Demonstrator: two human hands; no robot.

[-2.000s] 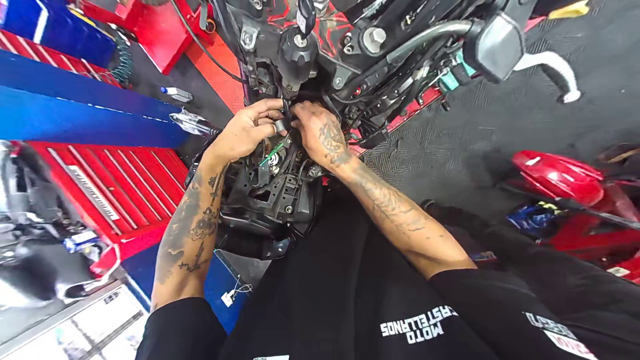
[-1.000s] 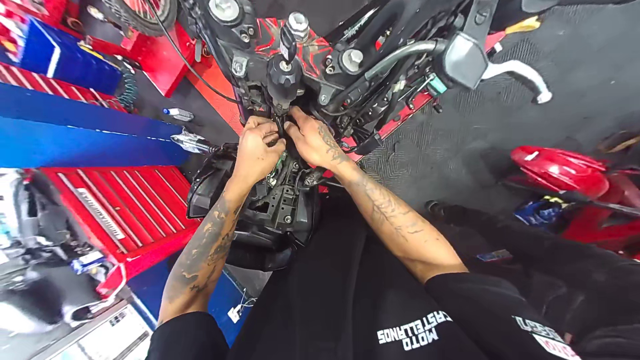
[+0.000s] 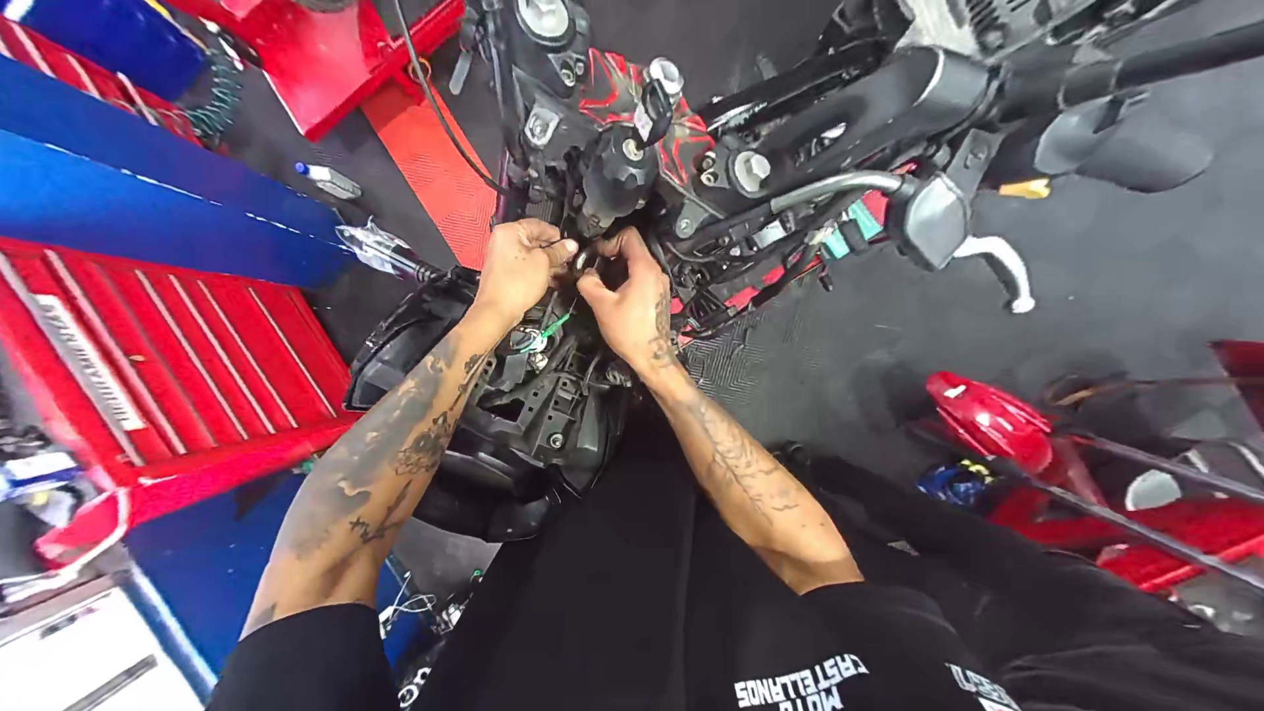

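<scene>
Both hands meet at the front of a partly stripped motorcycle, just below its ignition lock housing [image 3: 619,176], where a key is inserted. My left hand [image 3: 523,267] has thumb and index finger pinched at a small dark part, too small to name. Close beside it, my right hand [image 3: 632,294] curls its fingers and thumb around what looks like dark cable or wiring, partly hidden by the fingers. Under the hands is the black headlight assembly [image 3: 553,425] with its bracket; a green wire [image 3: 558,324] shows near my left wrist.
The handlebar's metal tube [image 3: 839,186] with brake lever [image 3: 1002,267] extends to the right. A red tool chest [image 3: 197,355] and a blue lift post [image 3: 168,188] stand at left. A small bottle [image 3: 329,181] lies on the floor. Red bodywork [image 3: 992,420] is at far right.
My hands remain at the spot below the ignition housing. The fingers have shifted: the right hand is now more curled, and a gap shows between the hands.
</scene>
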